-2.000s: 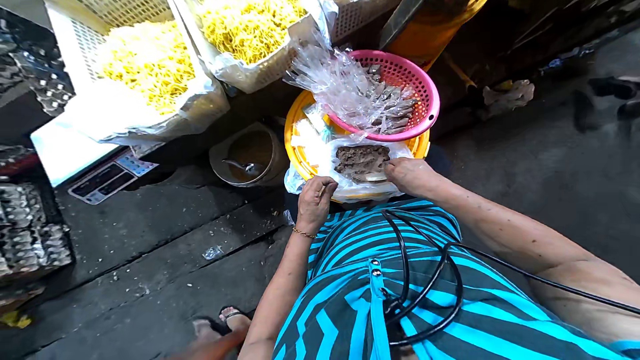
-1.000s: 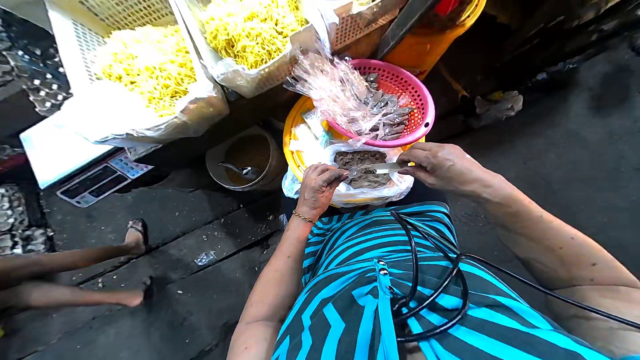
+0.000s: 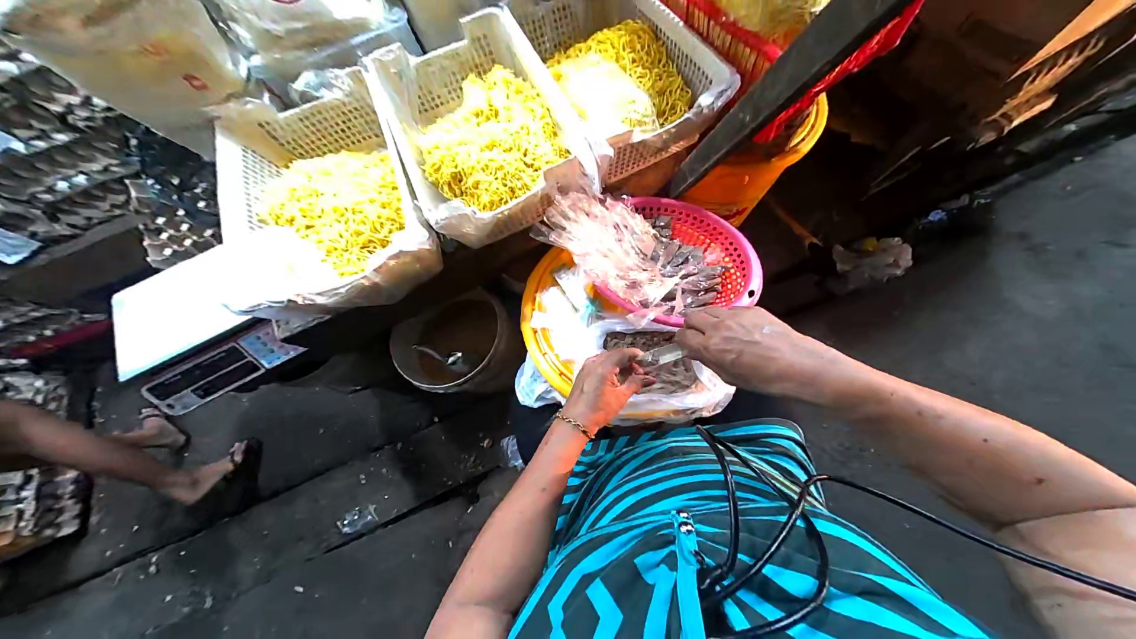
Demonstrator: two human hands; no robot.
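Observation:
Over a plastic-lined yellow basket, my left hand and my right hand meet at a small clear plastic piece. Fingers of both hands pinch its ends. Just below them lies a dark brown, paste-like mass in a white plastic bag. Beyond my right hand, a pink colander rests on the yellow basket's far side. It holds clear plastic strips and several small wrapped dark pieces. What the dark mass is, I cannot tell.
White crates of yellow noodles stand ahead and left, beside a scale. A bucket holds brown liquid and a utensil. An orange tub is behind the colander. Another person's legs are at left, near stacked egg trays.
Two seconds ago my hands were apart at the bag's edges; now they are together over the dark mass. The other person's feet have shifted. The view has swung to show more crates.

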